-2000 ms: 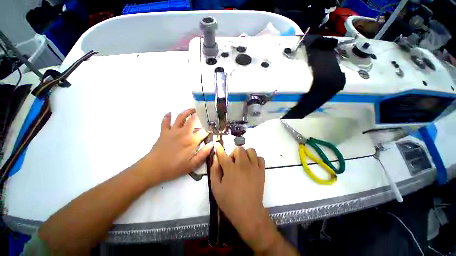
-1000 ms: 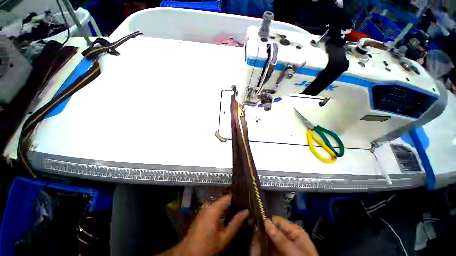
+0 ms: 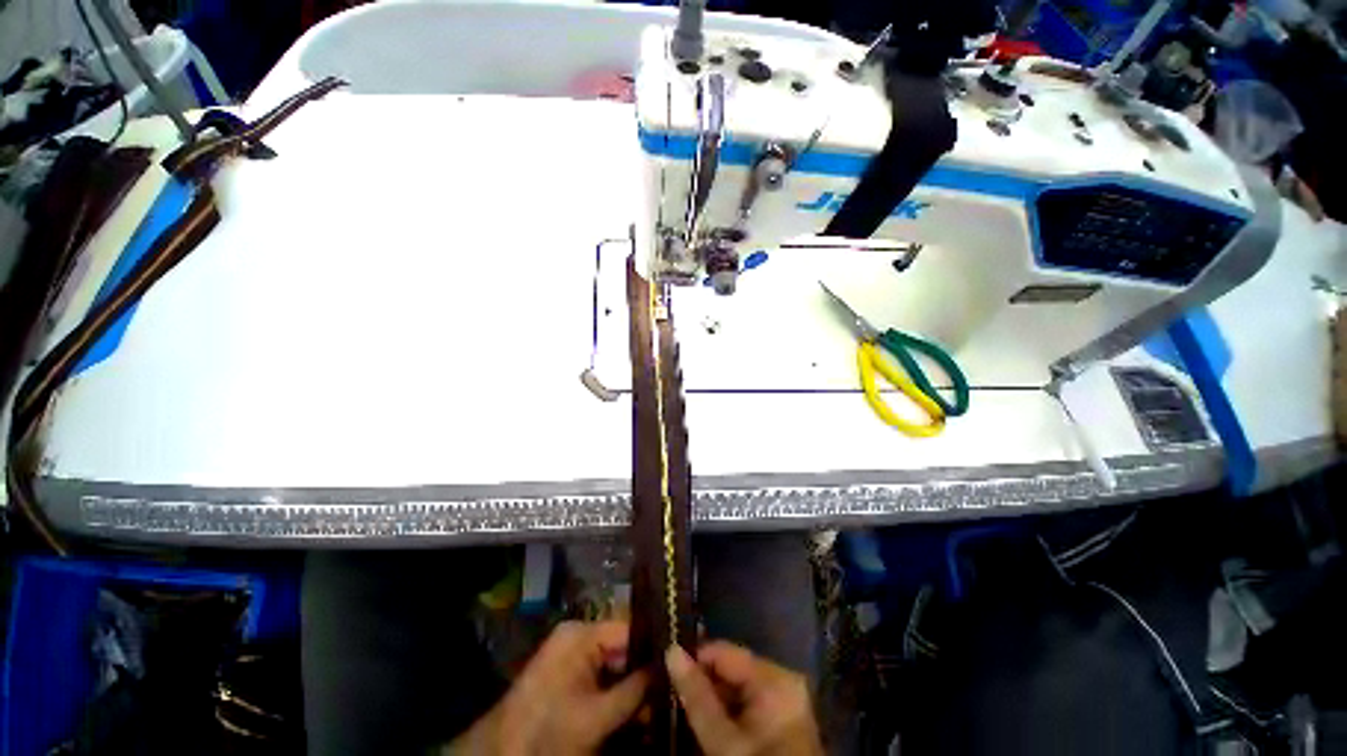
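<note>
A dark brown zipper with a gold toothed line (image 3: 665, 517) runs from under the presser foot (image 3: 674, 266) straight toward me and hangs over the table's front edge. A plain brown fabric strip (image 3: 644, 443) lies along its left side. My left hand (image 3: 569, 687) pinches the band's left edge below the table edge. My right hand (image 3: 739, 697) pinches the zipper's right side at the same height. The band's lower end runs out of the picture. The needle tip is too small to make out.
The sewing head (image 3: 946, 192) stands behind and right, with a black cloth strip (image 3: 897, 148) over it. Snips with yellow and green handles (image 3: 904, 377) lie right of the needle. Waiting zippers (image 3: 126, 281) curl at the left over blue cloth (image 3: 121, 328). A blue crate (image 3: 52, 635) is at lower left.
Both hands have left the needle area, where they were two seconds ago, and now hold the band below the table edge. Since one second ago, the band has straightened and my hands are slightly further left in view.
</note>
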